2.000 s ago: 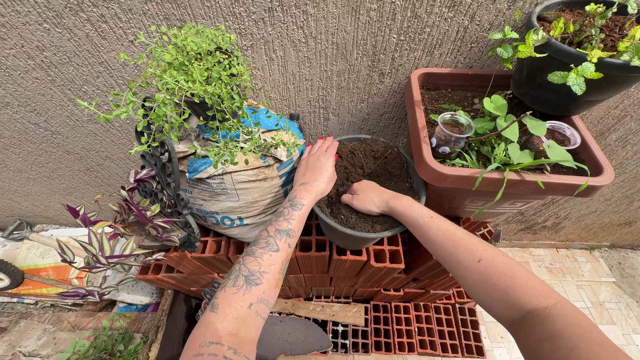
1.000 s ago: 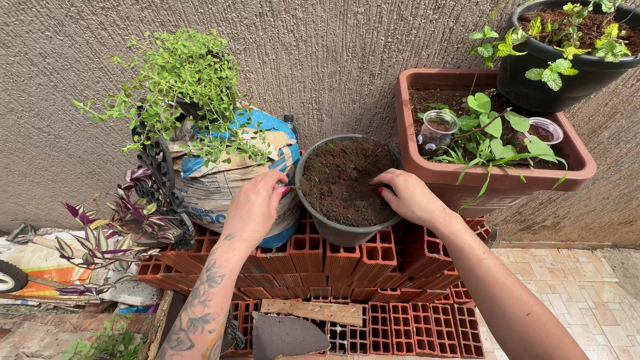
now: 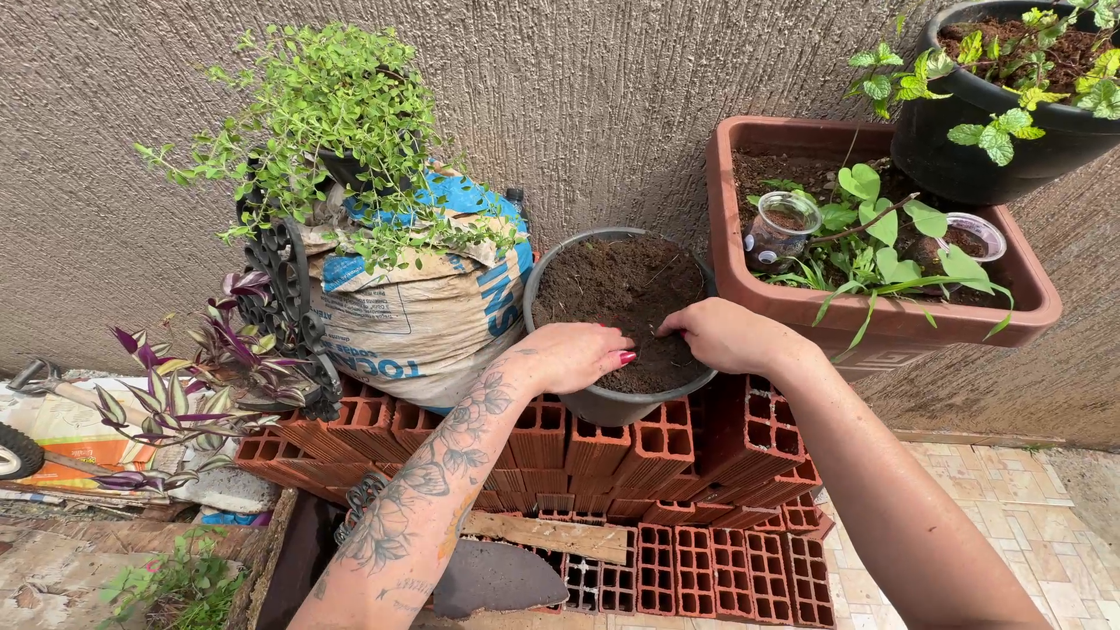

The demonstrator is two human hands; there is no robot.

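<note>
A round grey plastic pot (image 3: pixel 604 408) full of dark soil (image 3: pixel 626 289) stands on stacked hollow red bricks. Over its front left rim reaches my left hand (image 3: pixel 582 357), its fingertips touching the soil near the middle. My right hand (image 3: pixel 731 334) comes in over the right rim, thumb and fingers pressed into the same patch of soil. The two hands face each other with a small gap between them. Some fingertips are hidden in or behind the soil, and I cannot tell whether they pinch anything.
Left of the pot stands a filled sack (image 3: pixel 420 324) under a leafy potted plant (image 3: pixel 341 131). A brown rectangular planter (image 3: pixel 884 319) with two plastic cups is close on the right, a black pot (image 3: pixel 997 131) at its back corner. Hollow bricks (image 3: pixel 691 569) and a wooden strip (image 3: pixel 551 535) lie below.
Both hands were at opposite sides of the pot one second ago. My left hand has moved right from the rim onto the soil; the right hand's fingers are now lower, in the soil.
</note>
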